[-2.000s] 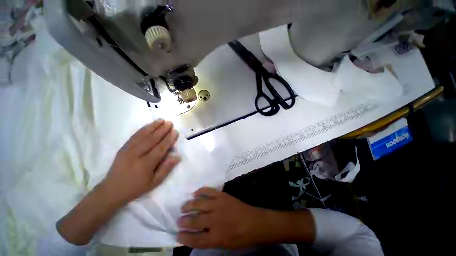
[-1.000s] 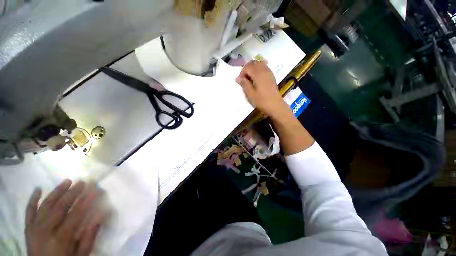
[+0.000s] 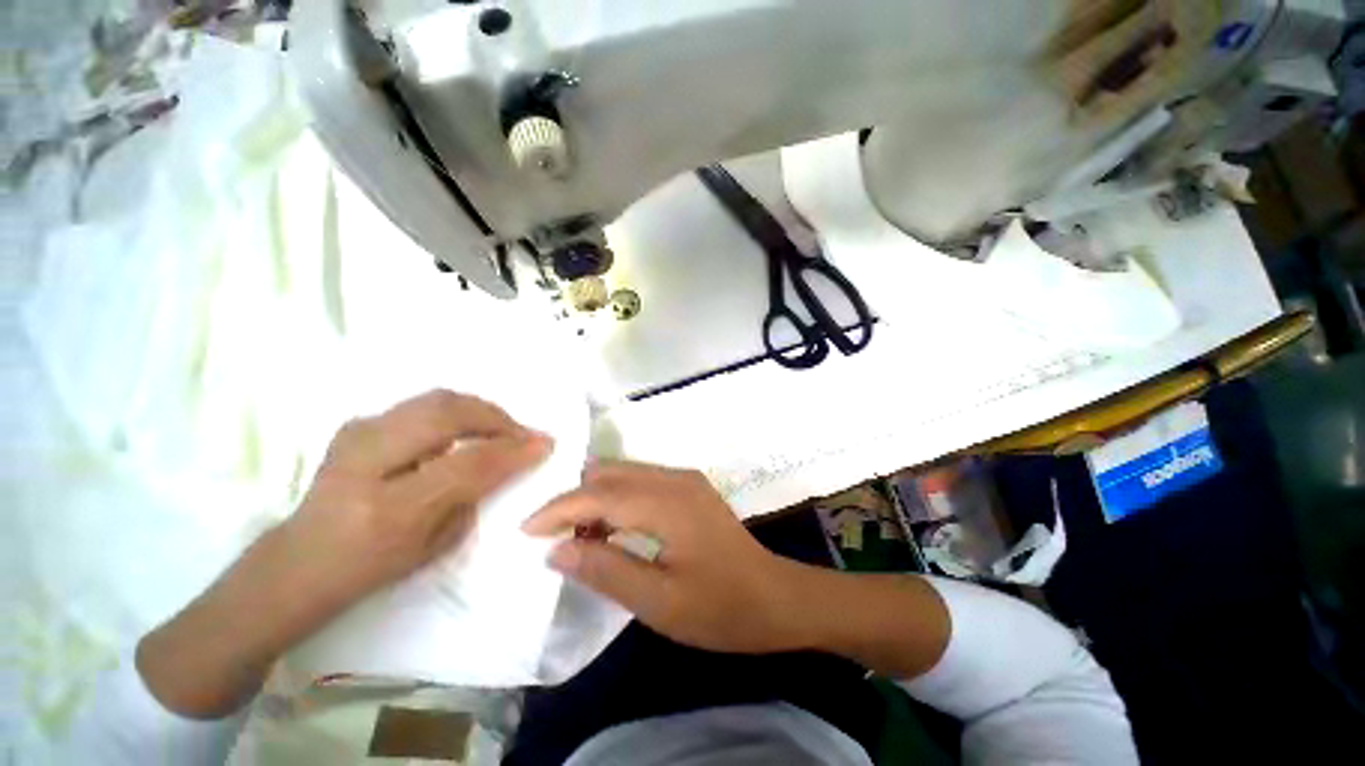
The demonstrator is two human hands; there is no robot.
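White fabric (image 3: 449, 621) lies in front of the sewing machine (image 3: 719, 90) and hangs over the table's front edge. My left hand (image 3: 397, 486) lies on it with bent fingers, thumb and fingertips pinching its edge. My right hand (image 3: 674, 554) is at the right side of the fabric, fingertips at its edge, facing my left fingertips. The presser foot area (image 3: 576, 292) is lit, beyond both hands. Black shears (image 3: 794, 277) lie on the machine bed, right of the needle area.
Curved white cut pieces (image 3: 1070, 285) lie right of the shears by the machine base. More white cloth (image 3: 180, 344) is heaped at left. A brown patch (image 3: 419, 733) shows at the bottom. A blue-and-white box (image 3: 1160, 467) is below the table's right edge.
My right hand has come back from the cut pieces at the far right to the fabric. My left hand now pinches the fabric instead of lying flat. The view has swung back left.
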